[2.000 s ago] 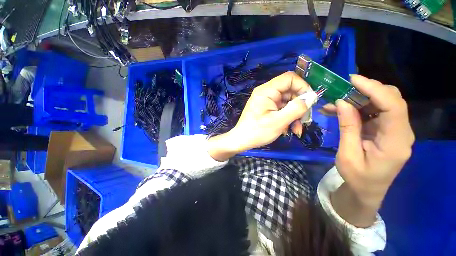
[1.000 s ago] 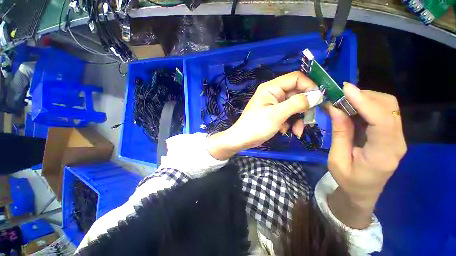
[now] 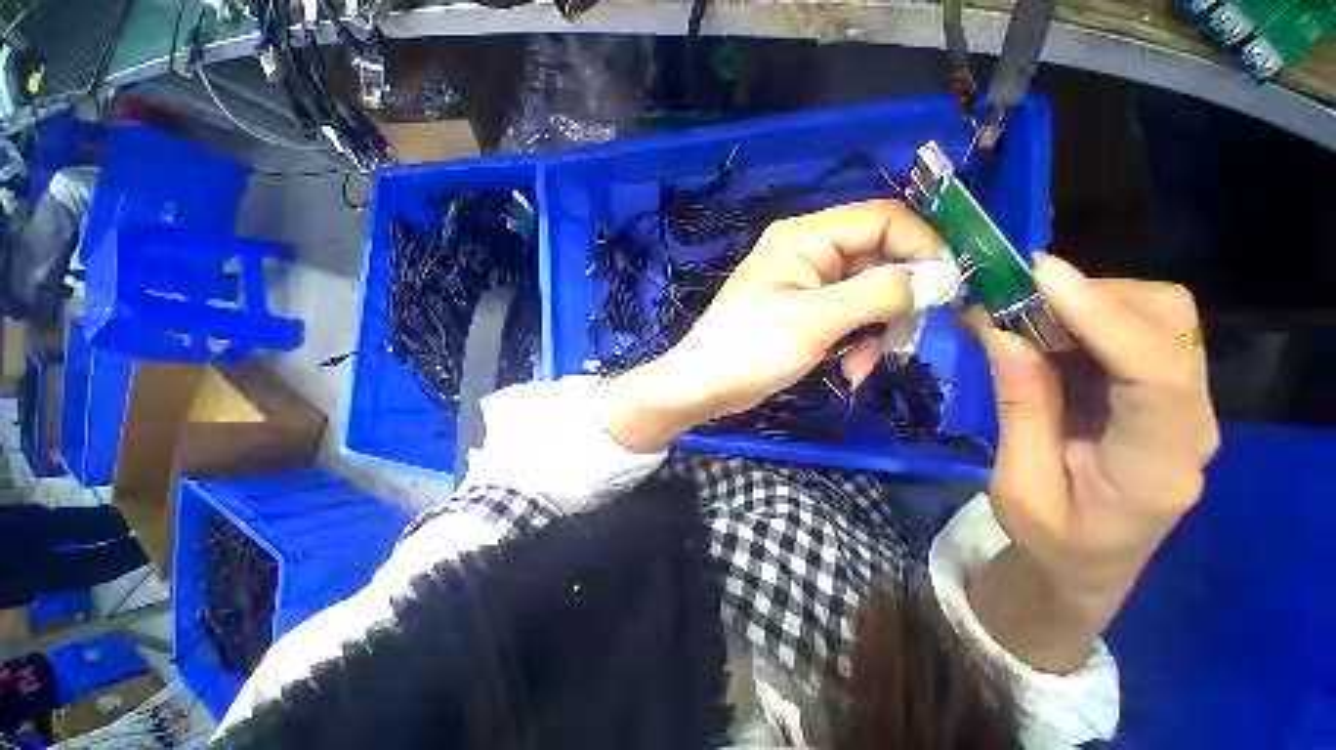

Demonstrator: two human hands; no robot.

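A green circuit board (image 3: 979, 243) with silver connectors at both ends is held tilted in the air over the large blue cable bin (image 3: 791, 147). My right hand (image 3: 1106, 396) pinches its lower right end between thumb and fingers. My left hand (image 3: 821, 301), with white wraps on its fingertips, pinches thin wire ends against the board's left edge. The wires are mostly hidden by the fingertips. The soldering iron (image 3: 1021, 56) and a thinner rod (image 3: 957, 59) beside it hang from the bench edge, tips close above the board's upper end.
A narrower blue bin (image 3: 366, 330) with black cables and a dark strap is at left. The bench edge (image 3: 821, 21) crosses the top, with green boards (image 3: 1289, 32) at right and hanging cables (image 3: 315, 88) at left. A blue stool (image 3: 191, 293) and open cardboard box (image 3: 220, 425) stand on the floor.
The board has turned in my right hand and moved slightly right, with its upper end now nearer the iron tip. My left hand has moved slightly right with it. The view has shifted slightly.
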